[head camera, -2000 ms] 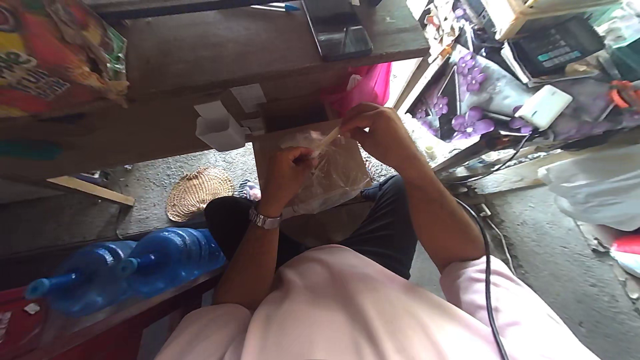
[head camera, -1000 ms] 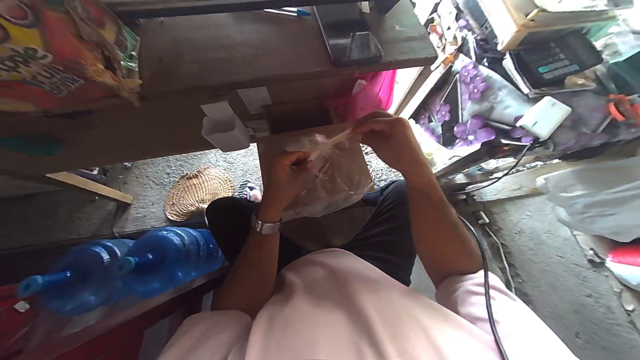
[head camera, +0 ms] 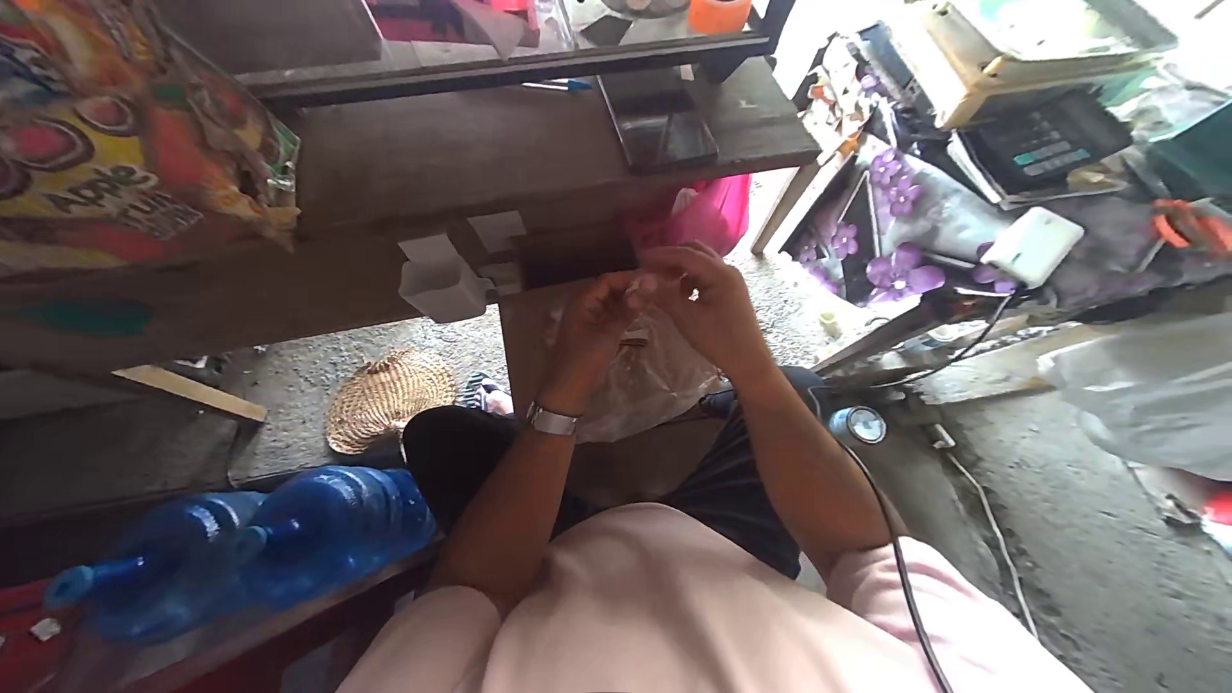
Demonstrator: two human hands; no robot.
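A clear plastic bag hangs over my lap in front of a brown board. My left hand, with a metal-banded watch on the wrist, has its fingers closed on the gathered top of the bag. My right hand meets it from the other side, thumb and index finger pinched at the same gathered plastic, so the fingertips of both hands nearly touch. Something small and brownish shows by the bag just below my left fingers. What exactly lies between the fingertips is too small to tell.
A wooden desk bears a dark phone or tablet and a pen. A pink plastic bag hangs beneath its right end. Blue water jugs lie at lower left, near a woven fan. A calculator sits at right.
My hands have come together at the top of the bag; before, they were farther apart with plastic stretched between them. The view has shifted slightly.
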